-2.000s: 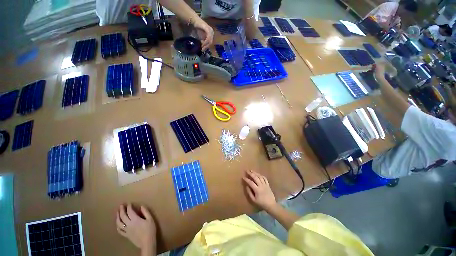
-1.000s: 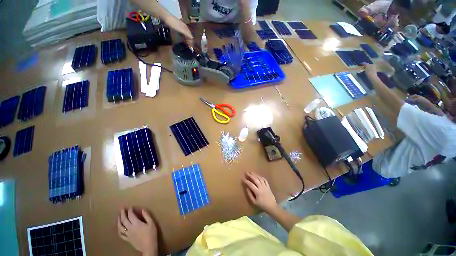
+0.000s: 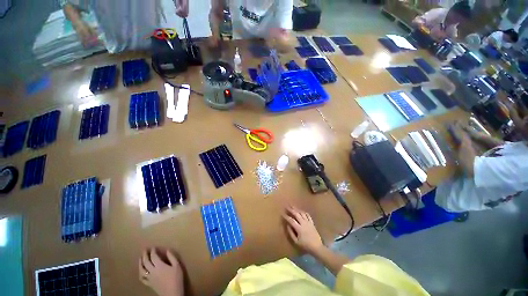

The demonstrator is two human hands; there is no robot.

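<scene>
A bright blue solar cell [image 3: 222,226] with pale lines and a small dark tape piece on its left part lies flat between my hands. My left hand [image 3: 161,273] rests on the brown tabletop to the left of the cell, fingers apart, holding nothing. My right hand [image 3: 302,229] rests on the tabletop to the right of the cell, fingers apart, also empty. Neither hand touches the cell. A dark cell [image 3: 221,166] lies just beyond it.
Scissors [image 3: 255,137], cut ribbon pieces [image 3: 266,177], a white bottle [image 3: 282,162] and a soldering iron stand [image 3: 313,173] lie ahead. Cell stacks [image 3: 163,184] stand left. A tape dispenser [image 3: 217,85], blue tray [image 3: 298,91] and black box [image 3: 383,166] stand farther off. Other people work around the table.
The view has shifted slightly, moving the table items lower. The person across has drawn a hand back from the tape dispenser. The person at right has moved an arm nearer. My hands stay resting.
</scene>
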